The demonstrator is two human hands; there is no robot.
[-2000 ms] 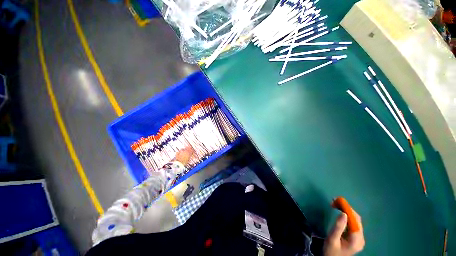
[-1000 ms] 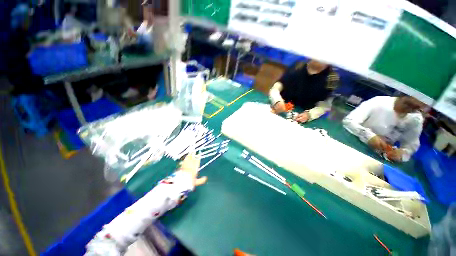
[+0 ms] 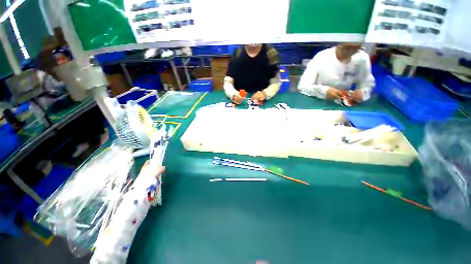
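My left hand (image 3: 150, 170), in a spotted white sleeve, is closed around a bunch of thin white sleeves (image 3: 159, 145) with blue bands, at the left of the bench. Their ends show above and below the hand; the fingers are blurred. A small pale patch at the bottom edge may be my right hand; too little shows to tell. A single white sleeve (image 3: 248, 179) lies on the green mat, below a few white-and-orange joined pieces (image 3: 285, 177) with a green tag. Another green-tagged orange wire (image 3: 415, 202) lies at the right.
A long cream tray (image 3: 232, 147) crosses the bench, its open compartment at the right. A small fan (image 3: 131, 126) and a clear plastic bag (image 3: 85, 193) are at the left. Another clear bag (image 3: 449, 172) is at the right. Two people (image 3: 252, 75) work opposite.
The view has turned from the blue tote at the left up to the bench. My left hand has left the tote and now holds the white sleeves, which were fanned on the mat, in a narrow bunch.
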